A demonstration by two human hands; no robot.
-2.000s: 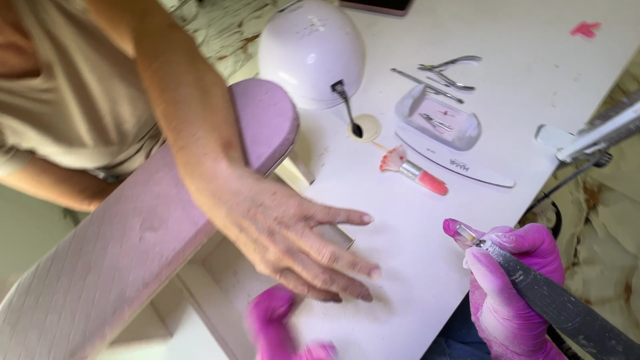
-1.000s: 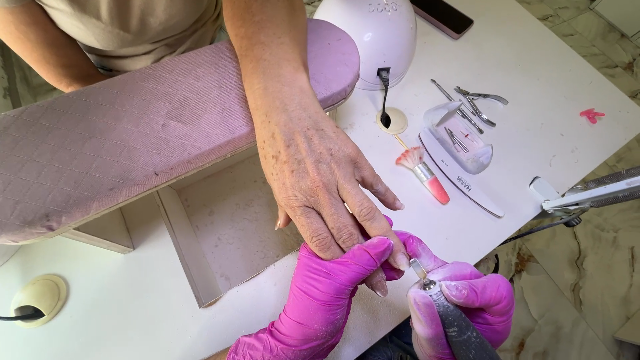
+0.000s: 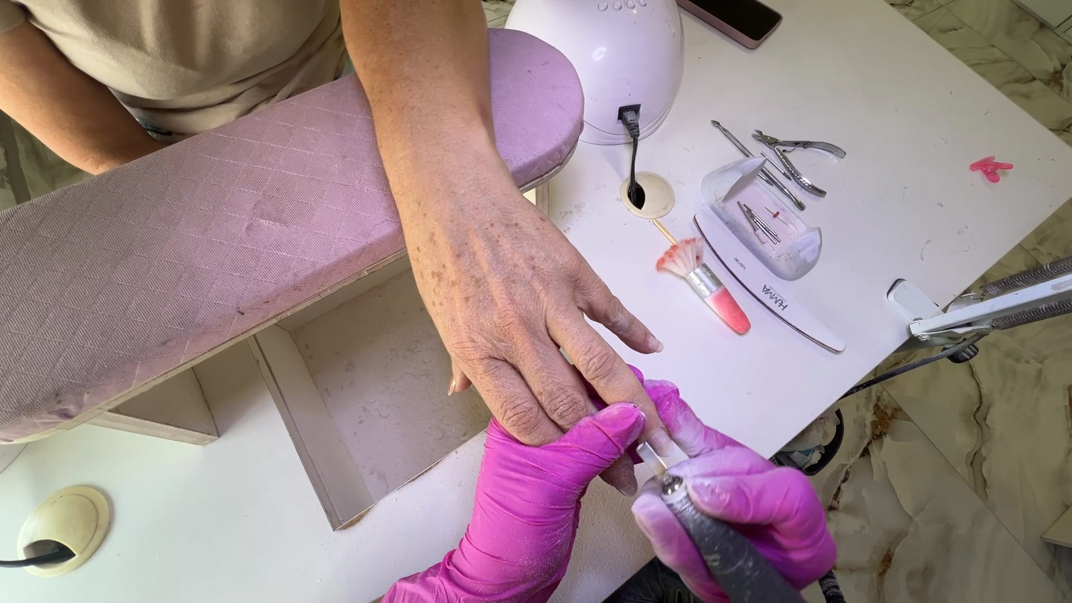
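Observation:
My left hand [image 3: 536,494], in a pink glove, holds a finger of the other person's hand [image 3: 511,285], its thumb lying on top near the fingertip. My right hand [image 3: 745,502], also gloved in pink and dusty, grips a dark nail drill handpiece [image 3: 720,536]. The handpiece's tip, with a small clear guard, is at the nail of the held finger; the bit itself is hard to make out. The person's forearm rests across a padded mauve armrest [image 3: 285,226]. Right of the fingers lie a fan-like brush [image 3: 708,286] with a pink handle and a white nail file [image 3: 770,289].
A white nail lamp [image 3: 599,59] with a plugged cable stands behind. A small tray [image 3: 796,260] holds metal bits, beside cuticle nippers [image 3: 796,155] and a metal pusher [image 3: 758,163]. A phone [image 3: 737,17] lies at the back. A lamp arm [image 3: 988,310] is clamped at the right edge.
Two seconds ago my left hand was apart from the person's fingers; now it holds one. My right hand has brought the drill handpiece to that finger's nail. The view has shifted and turned.

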